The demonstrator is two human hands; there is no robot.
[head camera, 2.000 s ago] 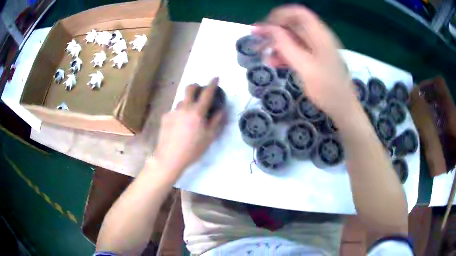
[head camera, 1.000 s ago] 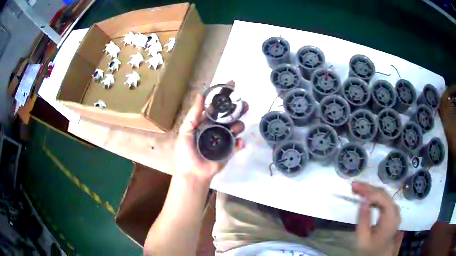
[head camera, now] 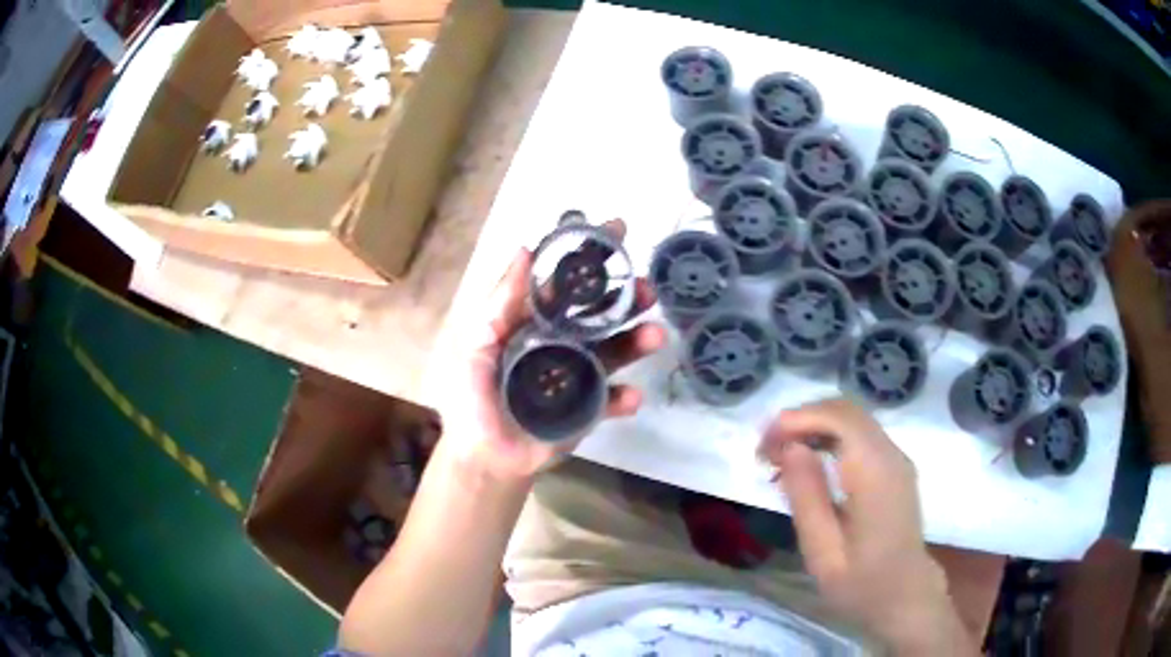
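Note:
My left hand [head camera: 483, 443] holds two motor housings side by side, open ends facing up. The upper housing [head camera: 581, 277] has a bright inner wall and a dark spoked bottom. The lower housing [head camera: 554, 384] is dark inside with small reddish spots at its bottom. My right hand [head camera: 854, 494] is over the sheet's front edge, right of them, thumb and fingers bent towards each other. It is blurred, and I cannot tell whether it holds something thin. Many grey housings [head camera: 812, 315] stand on the white sheet [head camera: 565, 141], spoked faces up.
An open carton [head camera: 424, 148] with white star-shaped impellers [head camera: 319, 94] is at the upper left. A small brown carton [head camera: 1143, 308] is at the right edge. A deeper brown carton [head camera: 302, 494] is below the bench at lower left. Thin wires stick out beside some housings.
My left hand first covered a dark object on the sheet; it now holds two housings palm up. My right hand left the standing housings, went to the front edge, then moved left.

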